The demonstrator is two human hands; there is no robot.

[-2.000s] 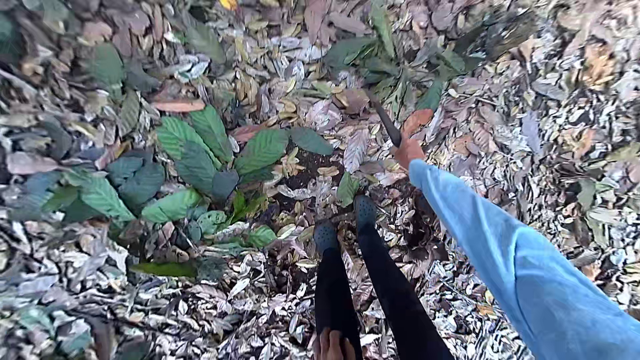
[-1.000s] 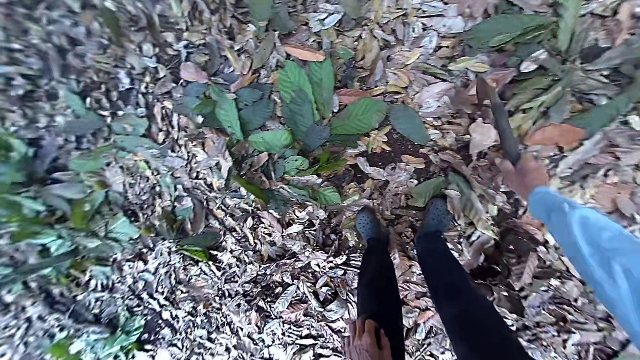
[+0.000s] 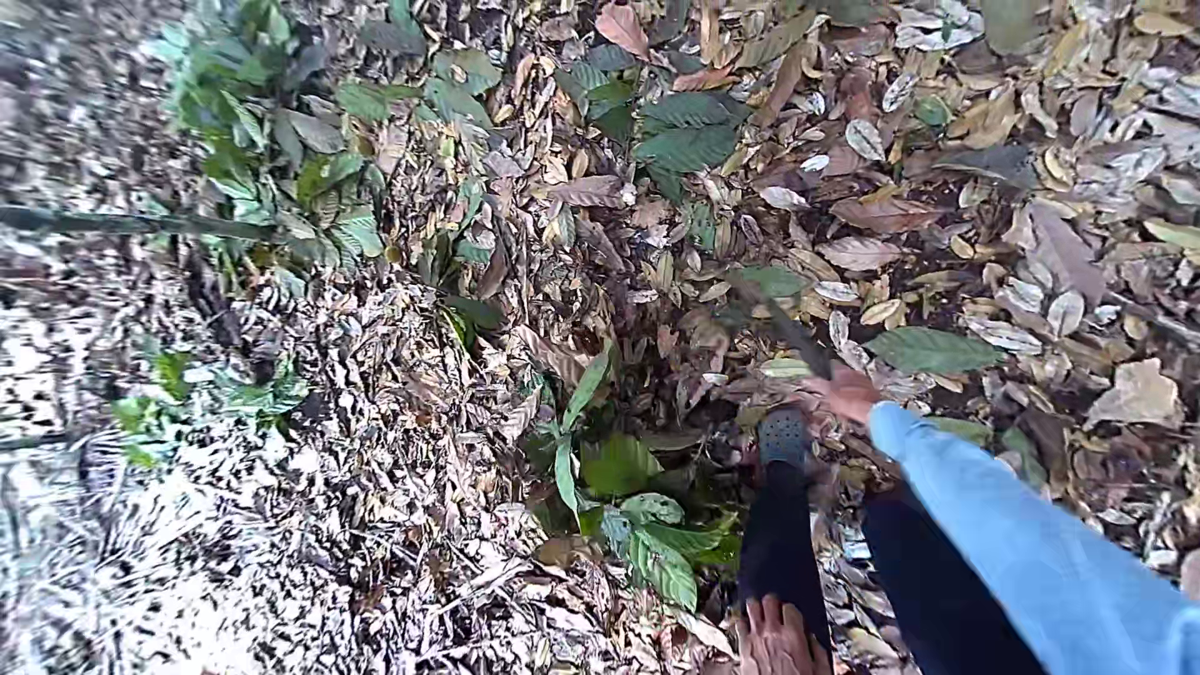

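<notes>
My right hand (image 3: 848, 394), at the end of a light blue sleeve, is closed around the handle of a dark, long-bladed tool (image 3: 792, 333), probably a machete. Its blade points up and left over the leaf litter and is blurred toward the tip. At the bottom edge, my left hand (image 3: 773, 642) rests on my dark-trousered left leg with its fingers extended and apart, and it holds nothing that I can see. Part of that hand is cut off by the frame. Just below the tool is a dark perforated clog (image 3: 785, 436) on my left foot.
Dry fallen leaves (image 3: 487, 366) cover the ground. Low green plants stand left of my feet (image 3: 623, 469) and at the upper left (image 3: 253, 122). A thin dark stem or branch (image 3: 131, 223) crosses the left edge. Another green plant (image 3: 689, 136) is near the top centre.
The view has shifted a lot across the ground. My feet now stand beside a different-looking patch of plants and litter. The tool stays in my right hand, and my left hand remains by my leg.
</notes>
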